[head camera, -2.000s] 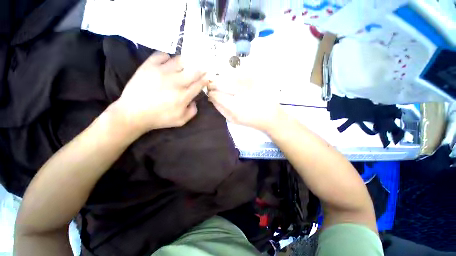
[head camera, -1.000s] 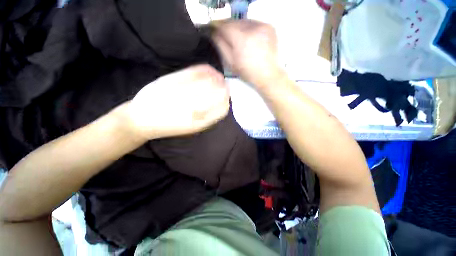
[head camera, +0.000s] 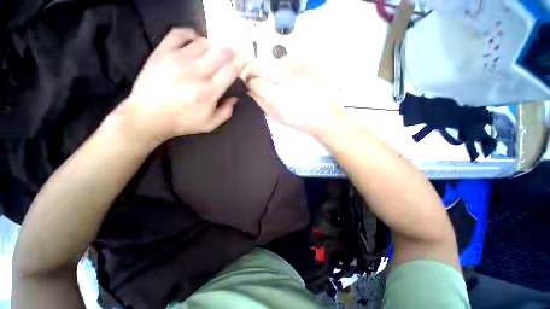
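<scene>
Dark brown fabric (head camera: 226, 175) spreads from the left over the table's front edge and the wearer's lap; a seam line shows in its lower part. My left hand (head camera: 184, 87) lies on the fabric, its fingertips pinching the fabric's edge. My right hand (head camera: 292, 93) meets it there, fingertips on the same edge, partly washed out by glare. The fingertips of both hands nearly touch and hide the exact spot held. The sewing machine's metal foot area (head camera: 252, 8) is at the top, just beyond the hands.
A white table (head camera: 368, 136) has a scale-like front edge. Black fabric strips (head camera: 449, 121), a slim metal tool (head camera: 398, 72) and a tan strip (head camera: 395, 42) lie right. The white machine body (head camera: 467, 57) stands upper right. A blue bin (head camera: 476, 223) is below the table.
The white cloth seen at upper left two seconds ago is out of view. My left hand has moved up and left since one second ago, my right hand slightly down, and their fingertips meet again.
</scene>
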